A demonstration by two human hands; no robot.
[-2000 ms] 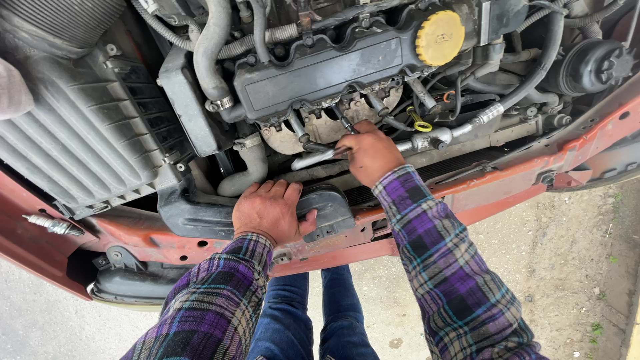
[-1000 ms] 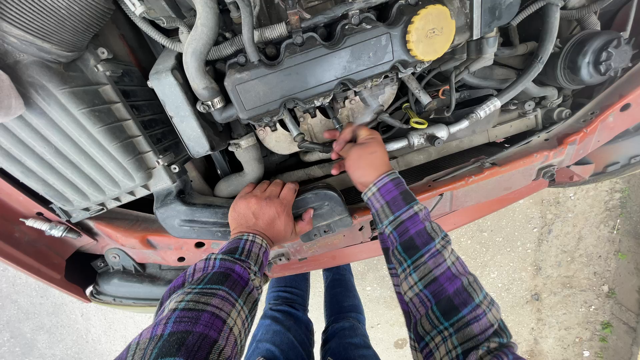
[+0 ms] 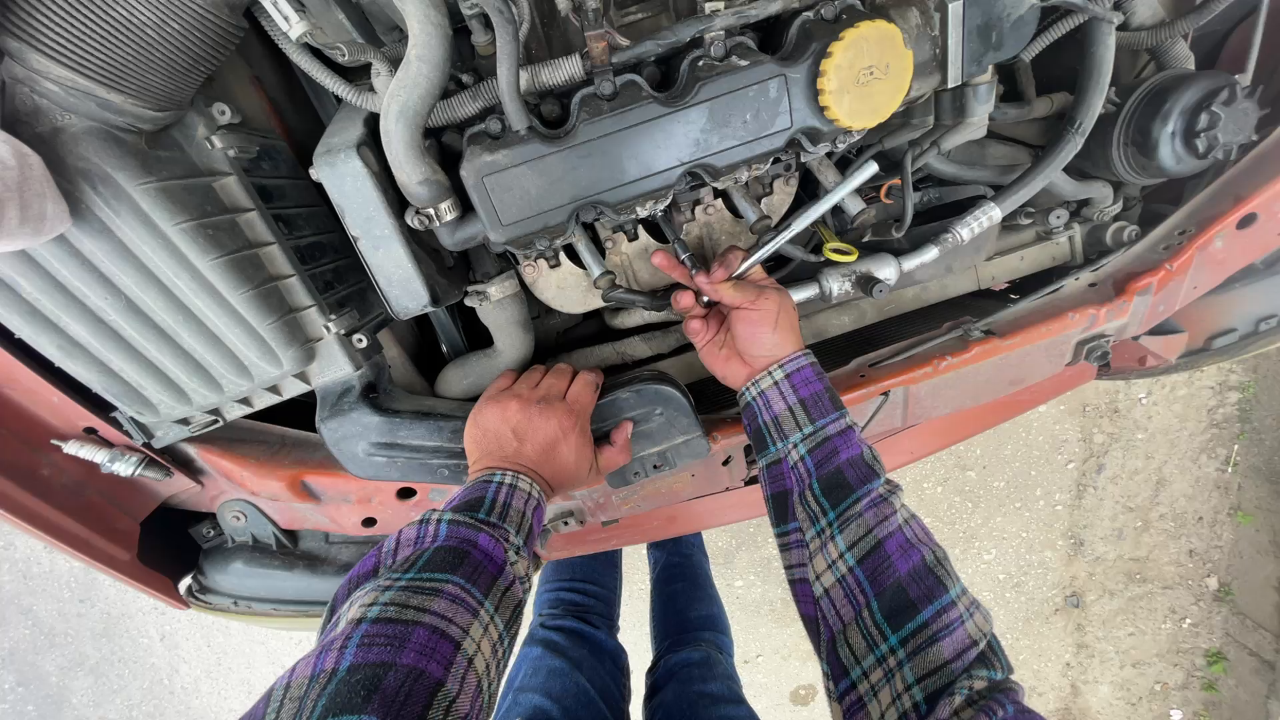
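My left hand (image 3: 548, 425) rests on the black plastic air duct (image 3: 400, 432) at the front edge of the engine bay, fingers on the duct and thumb out to the side. My right hand (image 3: 738, 318) holds a metal bar-like tool, likely a ratchet handle (image 3: 815, 215), which points up and to the right. Its fingers are also at the lower end of a dark metal extension bar (image 3: 682, 243) that leads to the engine's side below the black valve cover (image 3: 640, 150). Whether the bar and tool are joined is hidden by my fingers.
A yellow oil filler cap (image 3: 865, 75) tops the valve cover. The yellow dipstick ring (image 3: 838, 250) is right of my right hand. A spark plug (image 3: 112, 459) lies on the red body frame (image 3: 290, 485) at left, near the air filter housing (image 3: 180, 270). A person's fingertip-like blur is at far left.
The metal handle in my right hand now points up and to the right; two seconds ago it pointed down and to the left. My left hand has stayed on the duct.
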